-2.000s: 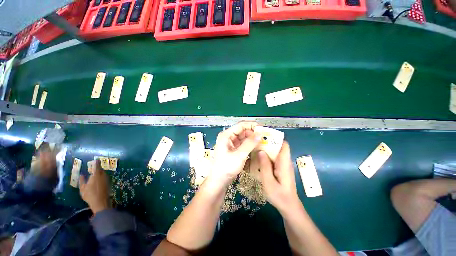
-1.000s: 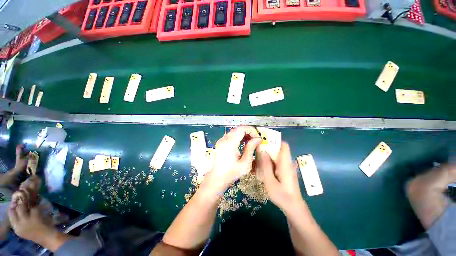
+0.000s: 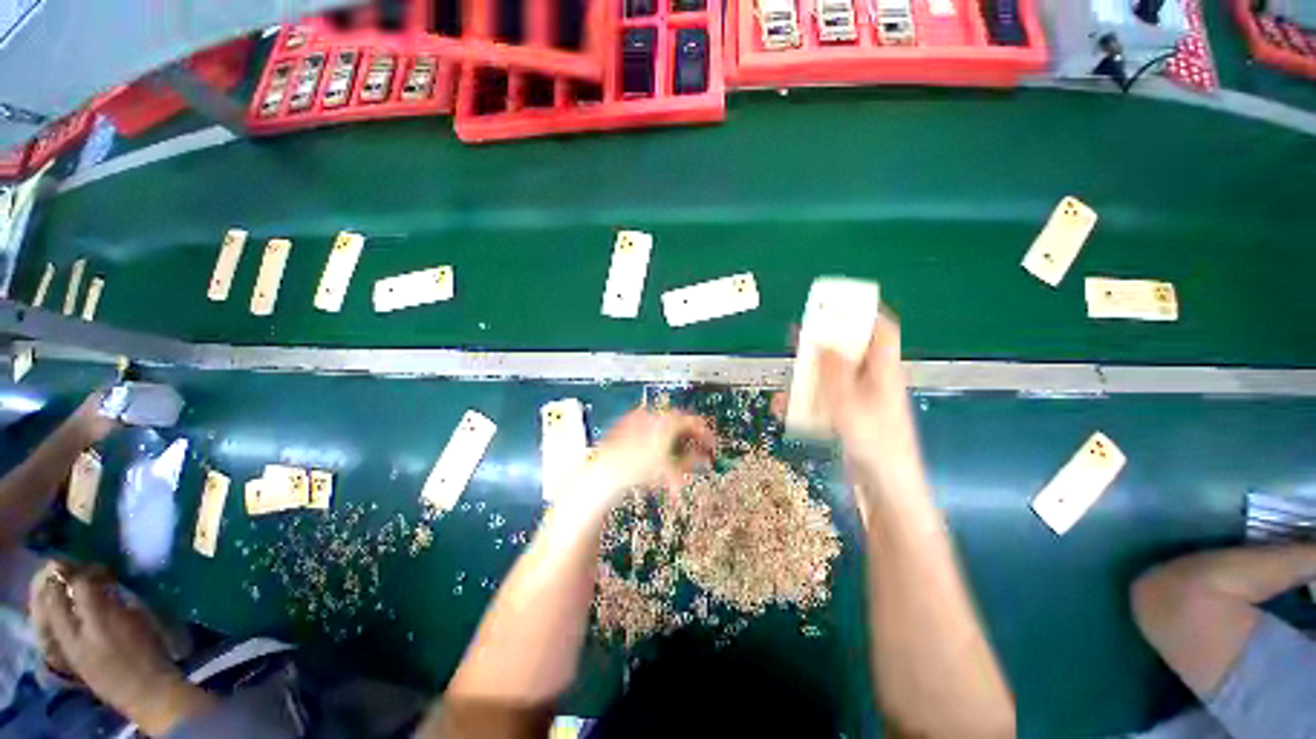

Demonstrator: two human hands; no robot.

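My right hand holds a pale gold phone back cover upright over the metal rail and the belt's near edge. Hand and cover are slightly blurred. My left hand is at the upper left of the heap of tiny gold-tan rings. Its fingers are curled and blurred, and I cannot tell whether they hold a ring. Another cover lies just left of my left hand, partly hidden by it. One more cover lies further left.
Covers lie spaced on the green conveyor belt beyond the metal divider rail. Red trays stand on the far side. Another person's hands and scattered rings are at left. A person's arm rests at right, near a cover.
My hands have parted. The right hand has carried the cover up and right over the rail; the left has come down slightly, uncovering the heap. Belt covers have shifted left. Red trays at top left have changed.
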